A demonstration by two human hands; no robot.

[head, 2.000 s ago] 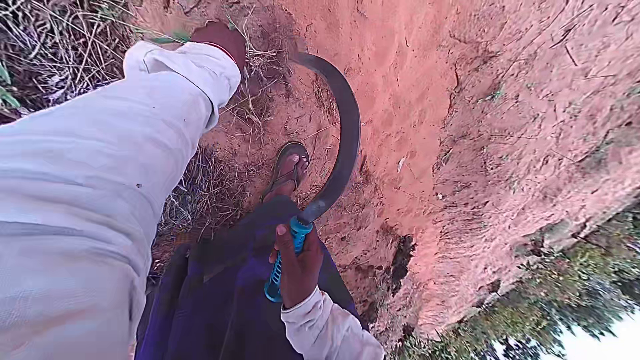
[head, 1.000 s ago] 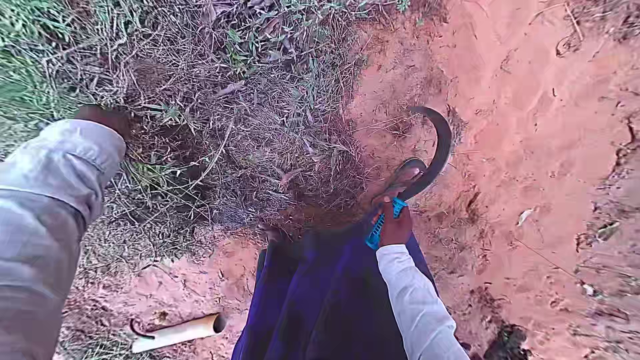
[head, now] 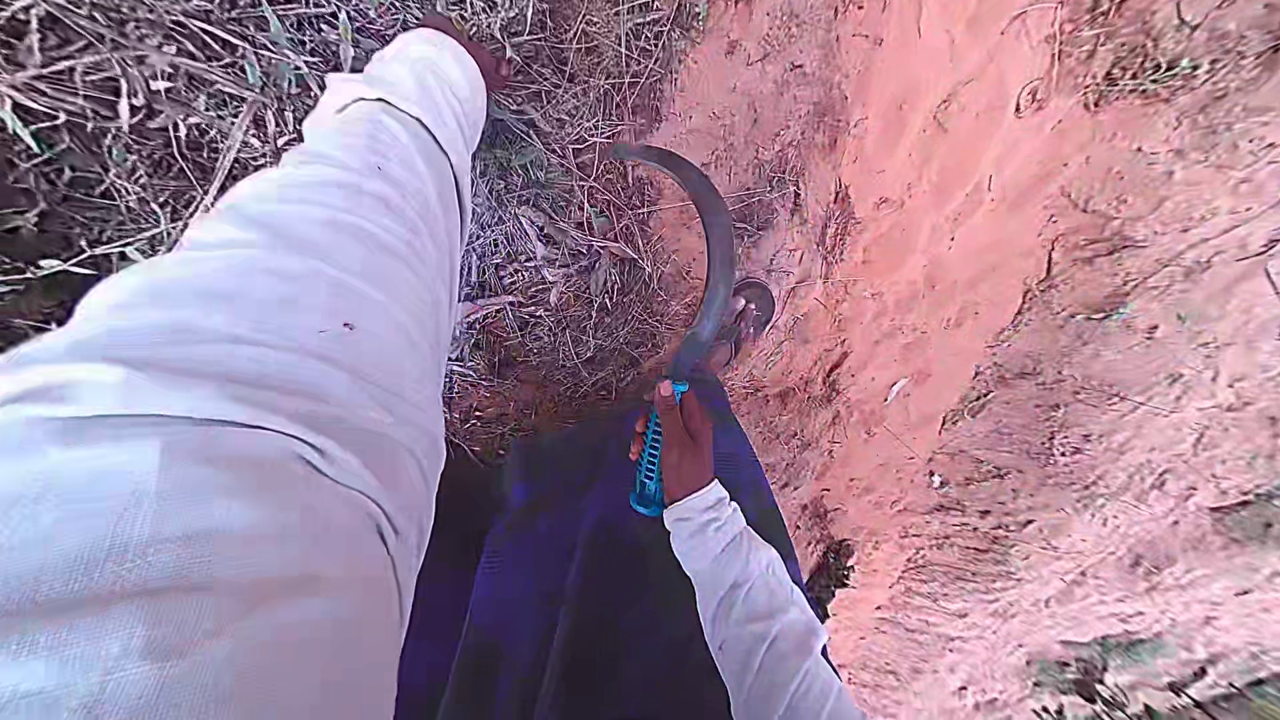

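Observation:
My right hand (head: 688, 440) is closed around the blue plastic handle (head: 648, 475) of a sickle, in front of the dark cloth over my legs. The sickle's dark curved blade (head: 716, 235) points up and bends left, its tip over the edge of the dry grass (head: 575, 270). At the top left my left hand (head: 468, 48) reaches into the dry stalks; the pale sleeve hides part of it, and whether it grips any stalks is not clear.
A sandaled foot (head: 745, 312) stands just right of the blade's base. Tangled dry grass and weeds (head: 130, 110) cover the left side. Reddish bare soil (head: 920, 250) runs down the middle right, with rougher ground beyond it.
The view has shifted a lot. The left arm now reaches farther up and across the grass than one second ago. My right hand has stayed on the sickle's handle, and the blade now stands more upright.

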